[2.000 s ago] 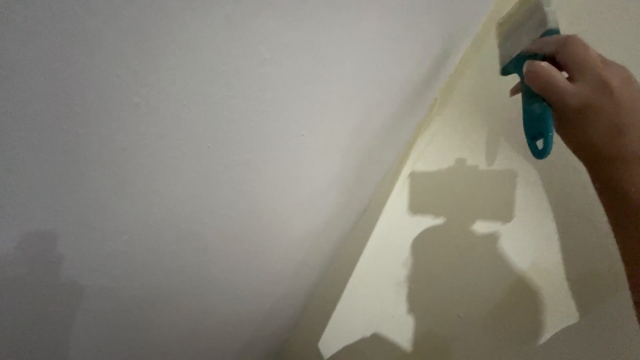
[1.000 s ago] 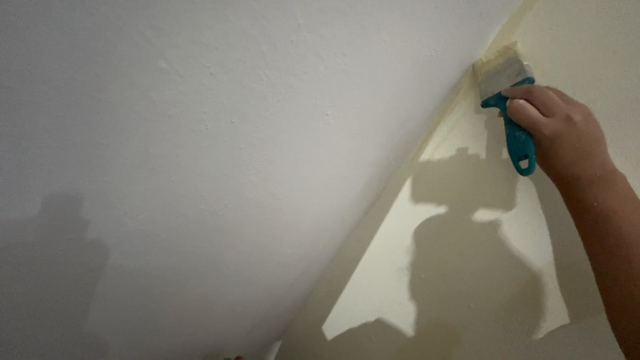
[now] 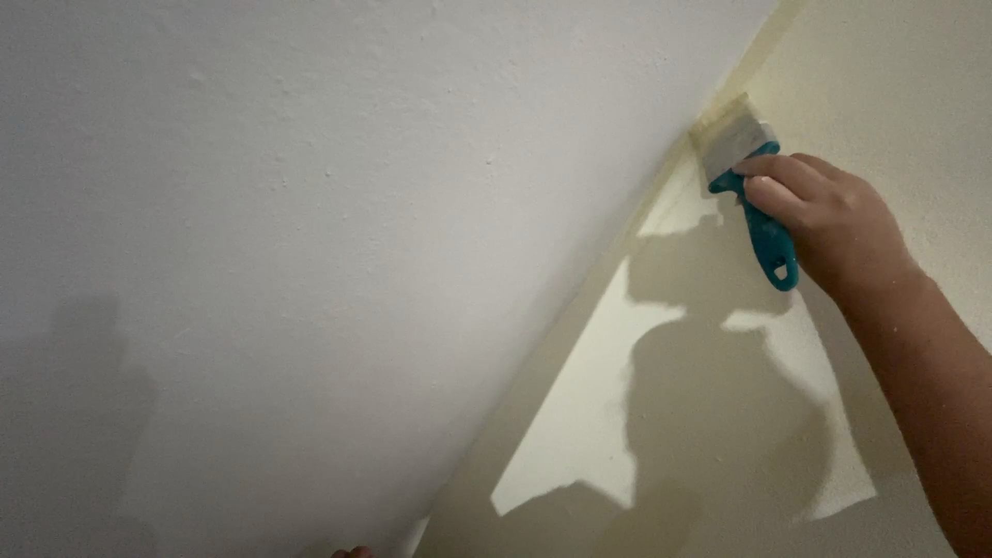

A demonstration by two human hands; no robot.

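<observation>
At the upper right, my right hand (image 3: pixel 829 217) grips a wide flat paintbrush (image 3: pixel 769 225) by its teal plastic handle, just below the metal ferrule. The bristle end, tinted pale yellow, touches the cream-yellow wall (image 3: pixel 883 70) close to the corner line where it meets a white surface. The handle hangs down, its end hole visible. At the bottom edge, fingertips of my left hand (image 3: pixel 353 552) barely show; what they touch or hold is hidden.
A broad white painted surface (image 3: pixel 325 232) fills the left side. Its edge with the yellow wall slants from upper right to bottom centre, with a darker yellow band along part of it. Shadows of a head and shoulders fall on the wall.
My right hand and the brush have moved down and left to the corner line. Fingertips now show at the bottom edge. The brush stays in my right hand throughout.
</observation>
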